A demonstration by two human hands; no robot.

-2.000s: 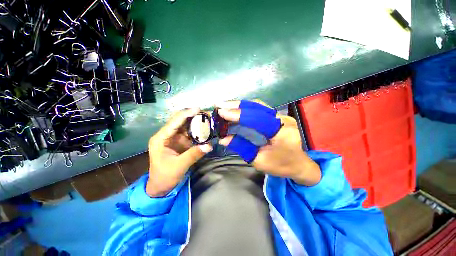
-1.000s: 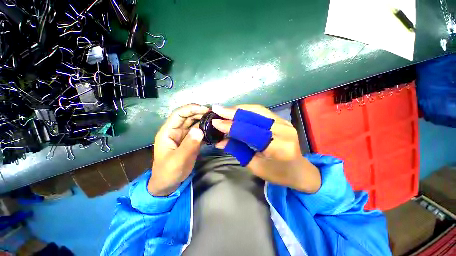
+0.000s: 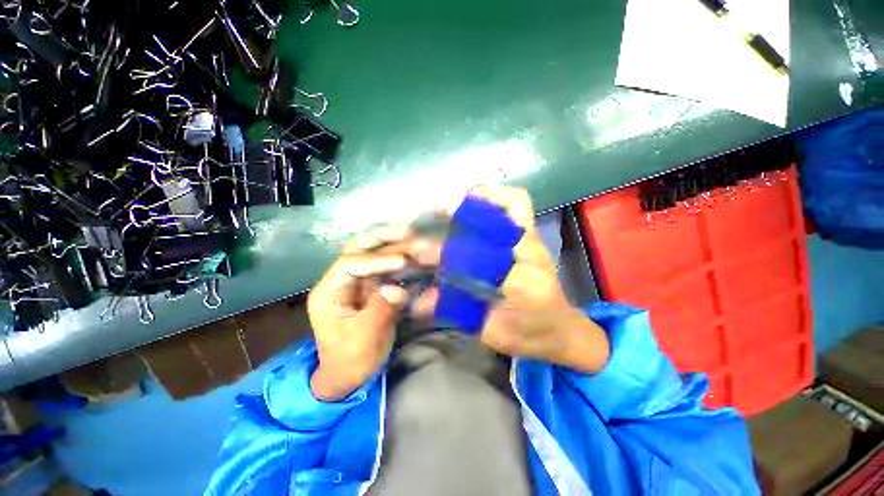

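Observation:
My left hand (image 3: 357,315) and my right hand (image 3: 514,291) meet at the bench's front edge, above my lap. Both are blurred. Between their fingertips they hold a dark binder clip (image 3: 415,275), mostly hidden by the fingers and smeared by motion. My right fingers wear bright blue bands (image 3: 475,260). A large tangled pile of black binder clips (image 3: 126,145) with silver wire loops lies on the bench to the left of my hands.
The green bench (image 3: 446,87) spans the top. White paper (image 3: 678,58) at right bears two small dark pieces (image 3: 766,51). A red crate panel (image 3: 708,291) at right carries a row of black clips (image 3: 693,186). Cartons (image 3: 199,351) stand below the bench. Blue cloth (image 3: 845,179) shows far right.
The round dark clip seen end-on between my fingers is now blurred and mostly covered. My right hand has turned more upright, and my left hand has shifted slightly right and down.

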